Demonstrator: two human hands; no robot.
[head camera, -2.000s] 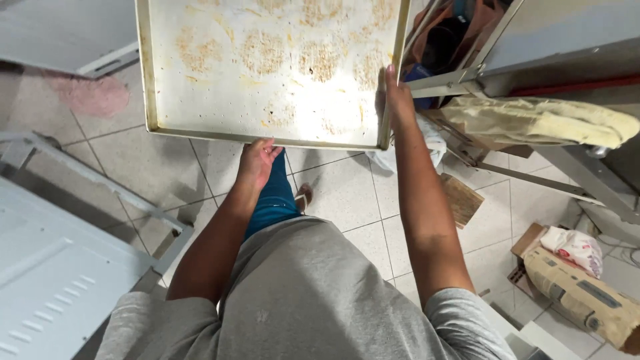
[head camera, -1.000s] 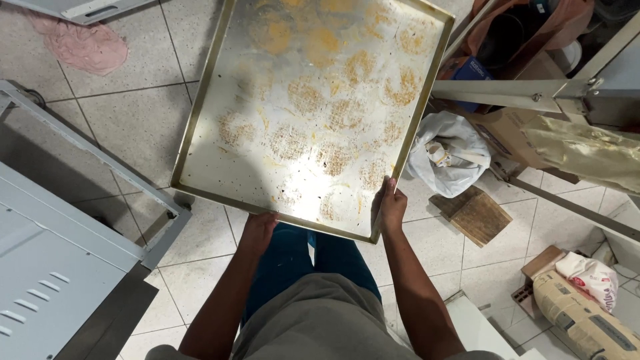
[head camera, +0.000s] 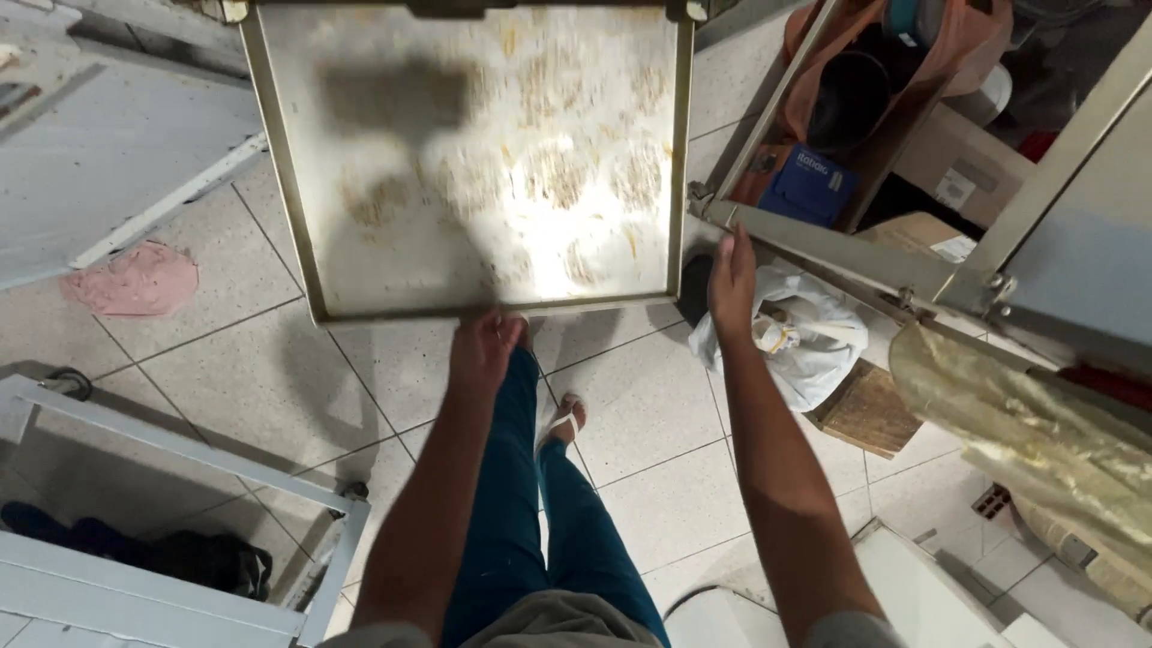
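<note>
A large metal baking tray (head camera: 504, 162) with brown round stains spans the upper middle of the head view, its far edge at a metal rack or frame. My left hand (head camera: 486, 346) is at the tray's near edge, fingers curled up against the rim. To the right of the tray, my right hand (head camera: 733, 279) is raised with its fingers extended, apart from the tray's right corner. A bright light spot and dark shadows fall on the tray's surface.
A grey metal frame (head camera: 828, 238) juts out at right, beside a shelf holding a blue box (head camera: 805, 184). Below stand a white plastic bag (head camera: 810, 351) and a wooden block (head camera: 871, 409). A wheeled metal frame (head camera: 198, 432) is at lower left; a pink cloth (head camera: 135, 279) lies on the tiled floor.
The tray was tilted and held at its near edge by both hands one second ago; now it is straighter and farther forward. My right hand has come off it. The view has shifted.
</note>
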